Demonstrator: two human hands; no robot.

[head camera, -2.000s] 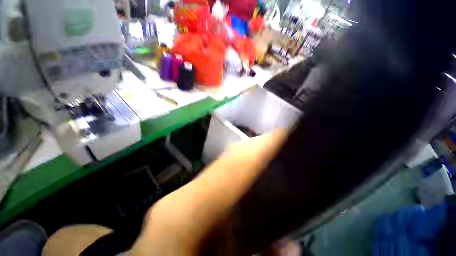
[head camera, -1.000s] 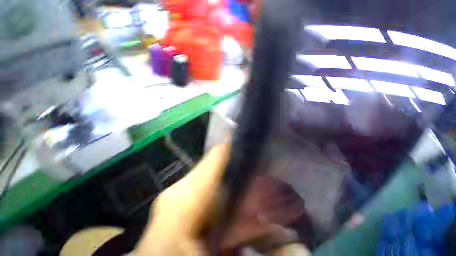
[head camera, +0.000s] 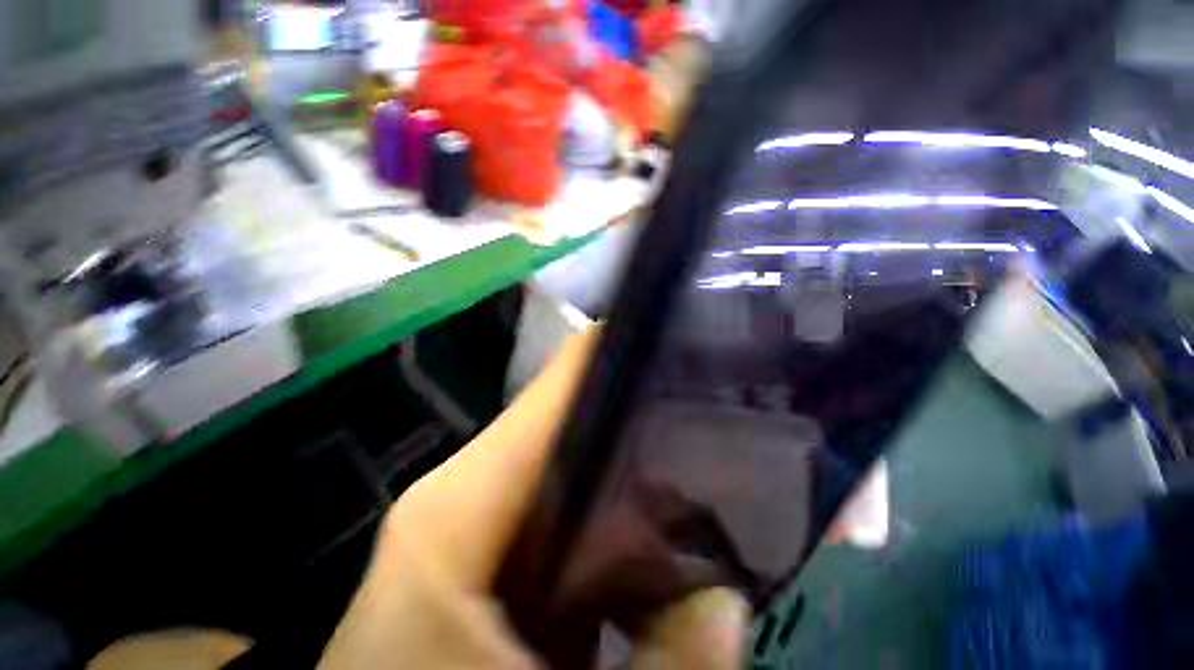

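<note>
A large dark smartphone (head camera: 838,262) stands tilted close in front of me and fills much of the centre and upper right. Its glossy dark front mirrors rows of ceiling lights. My left hand (head camera: 458,524) comes up from the bottom edge and is shut on the phone's lower left side, with one blurred fingertip over the front at the bottom. The phone hides the rest of the fingers. My right hand cannot be made out in the picture.
A white sewing machine (head camera: 92,196) stands at left on a green-edged table (head camera: 406,285). Purple, pink and black thread cones (head camera: 449,173) stand beside red plastic bags (head camera: 504,124). A white bin (head camera: 557,321) is partly hidden behind the phone. Blue bags (head camera: 1048,596) lie lower right.
The phone has turned from a dark blurred slab to show its reflecting front more broadly. My left hand still holds it, now slightly further left in view. The machine and table have shifted left.
</note>
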